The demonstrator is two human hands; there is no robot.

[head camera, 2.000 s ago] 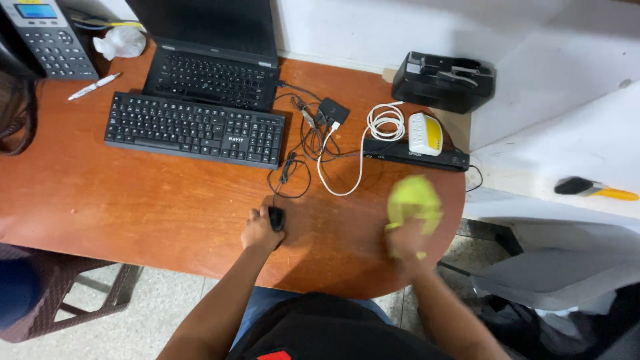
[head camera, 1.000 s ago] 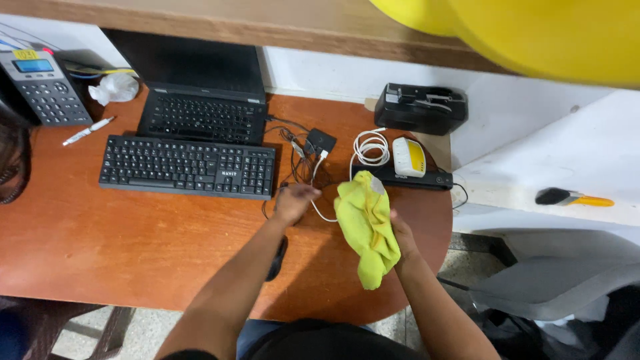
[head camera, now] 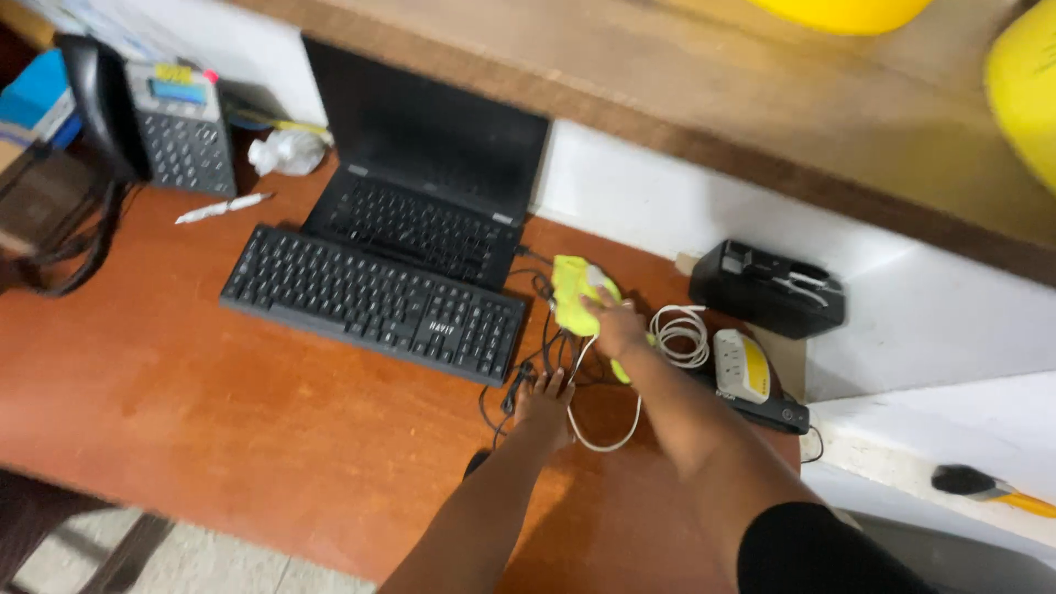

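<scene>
My right hand [head camera: 619,326] presses a yellow-green cloth [head camera: 575,297] onto the desk, just right of the open black laptop [head camera: 421,206]. Lower and to the left, my left hand [head camera: 544,408] lies over the black cables [head camera: 516,388] and beside a white cable [head camera: 606,448]; whether its fingers grip a cable cannot be told. A black keyboard [head camera: 375,309] sits in front of the laptop, left of my left hand. The black mouse [head camera: 476,463] shows partly beside my left forearm. A coiled white cable [head camera: 683,337] lies right of my right hand.
A wooden shelf [head camera: 660,107] overhangs the back of the desk [head camera: 330,429]. At right are a black case [head camera: 767,289], a white and yellow outlet adapter [head camera: 741,367], a black bar-shaped device [head camera: 780,412] and a brush [head camera: 982,487]. A desk phone [head camera: 186,128] and a white pen [head camera: 223,208] lie left.
My right hand has brought the cloth from the desk's right front back towards the laptop. My left hand was on the mouse, left it, and is now on the cables. The view has shifted.
</scene>
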